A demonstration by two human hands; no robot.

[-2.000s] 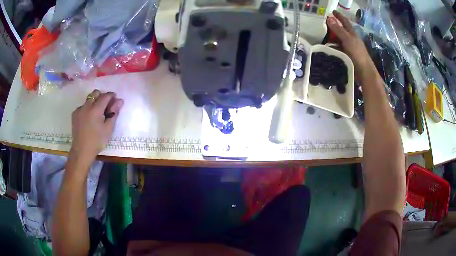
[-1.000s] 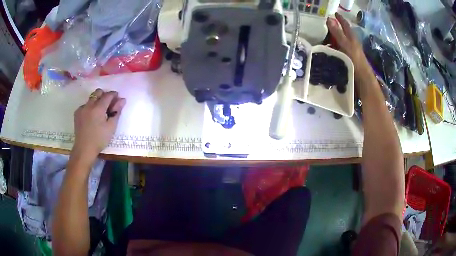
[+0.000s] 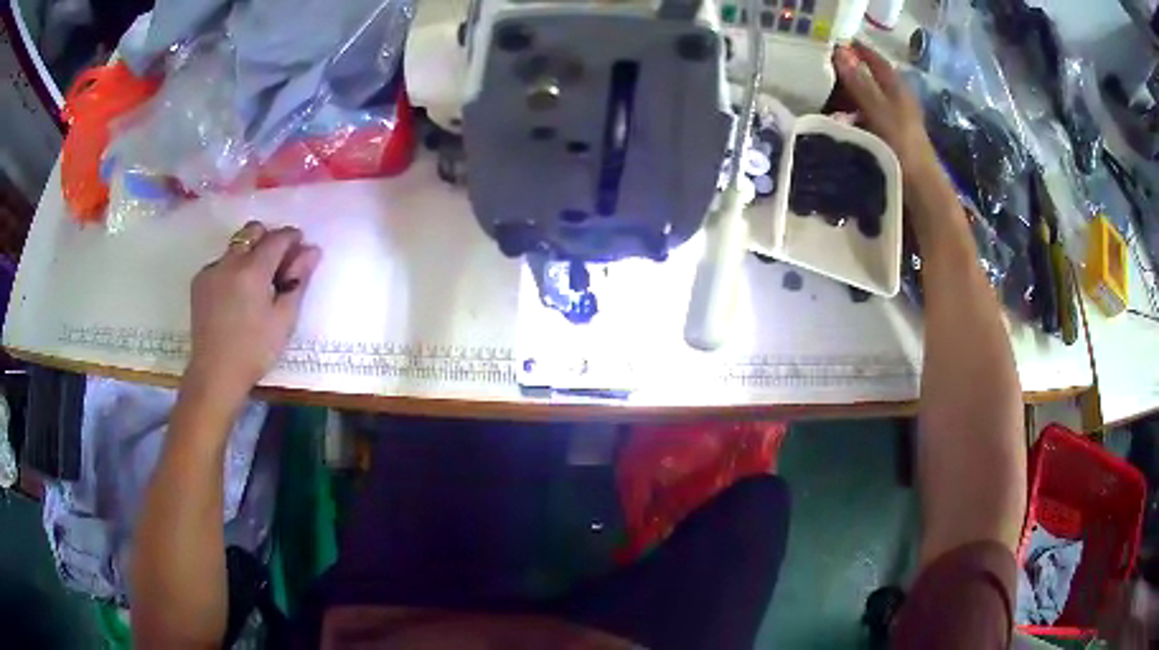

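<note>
The sewing machine head (image 3: 591, 140), with its dark grey slotted cover, hangs over the middle of the table. The button clamp (image 3: 568, 295) shows below it in bright glare. My left hand (image 3: 248, 305) rests on the table left of the head, fingers curled around a small dark piece (image 3: 282, 282), mostly hidden, perhaps a black button. My right hand (image 3: 877, 95) is behind the button tray (image 3: 841, 269), beside the control panel (image 3: 794, 48). Something red shows by its fingers; whether it grips anything is hidden.
A cream work lamp (image 3: 718, 279) stands between clamp and tray. Black buttons (image 3: 833, 182) fill the tray's right compartment. Bagged grey cloth (image 3: 292, 76) and an orange item (image 3: 95, 140) lie left. Dark plastic bags (image 3: 985, 152) lie right. A red basket (image 3: 1080, 521) is below.
The view has shifted slightly. My left fingers have curled in a little more over the dark piece. My right hand stays behind the tray. More of the red basket shows.
</note>
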